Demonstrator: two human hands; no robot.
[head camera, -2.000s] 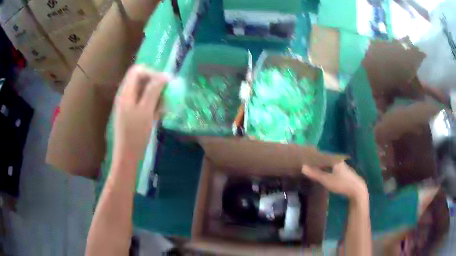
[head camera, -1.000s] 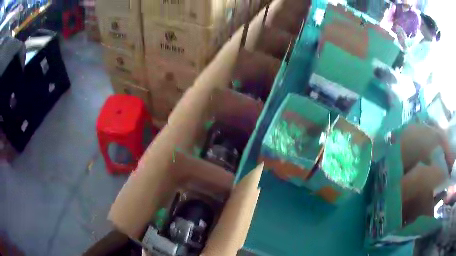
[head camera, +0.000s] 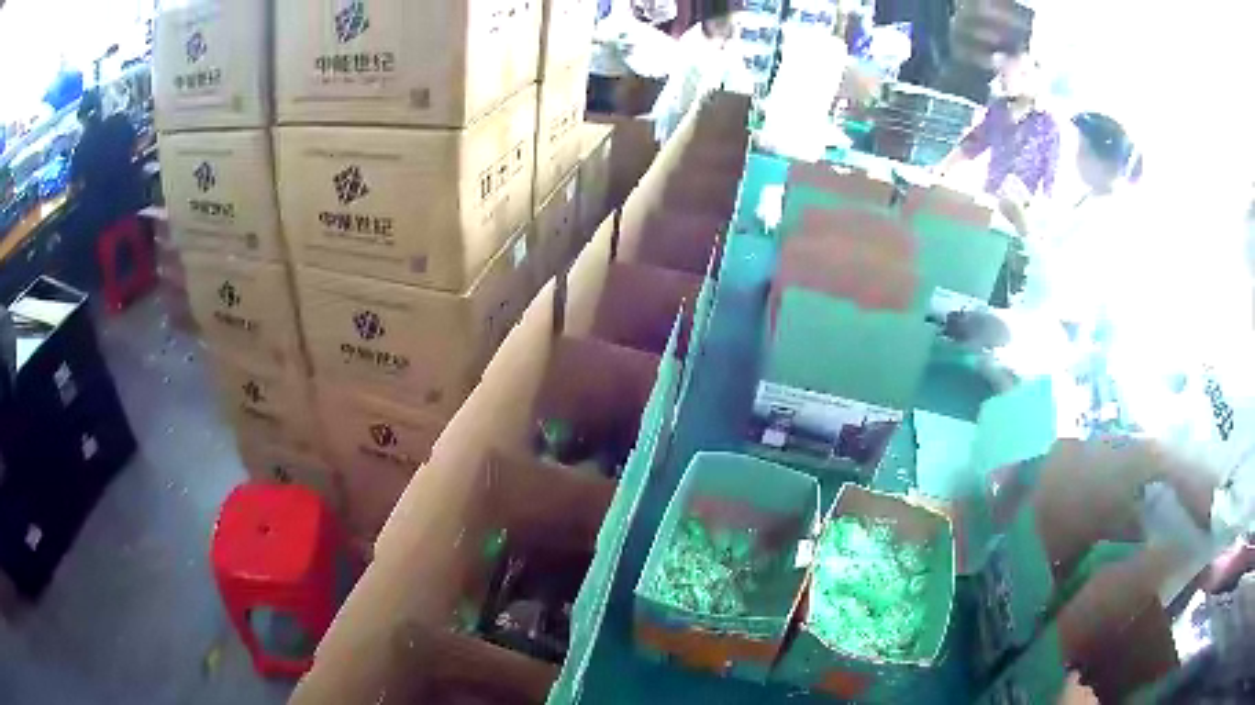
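A row of tall open retail cartons (head camera: 640, 300), brown inside with green outer faces, runs away along the table's left edge. The nearer ones hold dark and silver units (head camera: 530, 613) and green-tinted packets. Two open green-sided bins stand side by side on the table; the left bin (head camera: 658, 617) is less full than the right, which is heaped with bright green packets (head camera: 870, 585). My left hand is out of the picture. A small blurred skin-coloured patch shows at the bottom edge, right of the bins; I cannot tell whose it is.
Sealed shipping cartons (head camera: 399, 207) are stacked high behind the row. A red stool (head camera: 273, 537) and dark crates (head camera: 62, 427) stand on the floor at left. More green cartons (head camera: 846, 331) stand on the teal table (head camera: 709, 379). People are at the far right, partly in glare.
The view has swung left and up, bringing the stacked cartons and far row into sight. My hands, one with a green packet two seconds ago, have left their places over the bins and inner carton.
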